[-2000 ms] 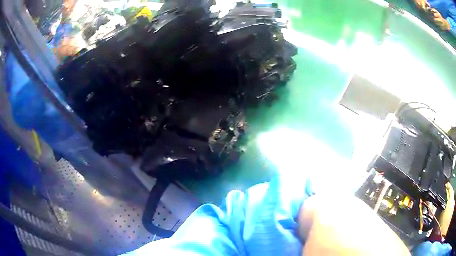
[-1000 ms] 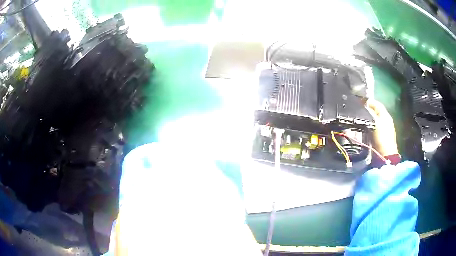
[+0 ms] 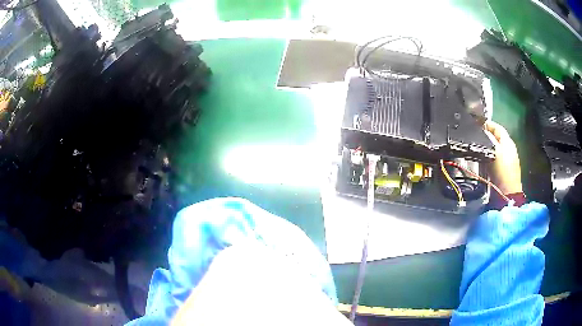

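The open unit (image 3: 415, 202) lies on a white sheet (image 3: 408, 235), right of centre. A black ribbed cover (image 3: 389, 108) sits over its far part. A board with yellow parts (image 3: 389, 181), thin red and orange wires (image 3: 454, 181) and a round black part show along the near side. A pale purple cord (image 3: 364, 255) runs down towards me. My right hand (image 3: 504, 159) holds the unit's right edge, fingertips at the cover's corner. My left hand (image 3: 255, 290) appears as a washed-out pale shape at the bottom, cut off by the edge; its fingers cannot be made out.
A large heap of black plastic parts (image 3: 96, 146) stands at left, and more black parts (image 3: 555, 127) lie at right. A flat grey-brown panel (image 3: 317, 62) lies beyond the unit on the green bench (image 3: 249, 114). A thin black cable loop (image 3: 389, 39) rises behind the unit.
The view has swung from the left heap to the unit, now nearer the middle. My right hand has stayed at the unit's right edge since one second ago. The glare over the bench has shrunk.
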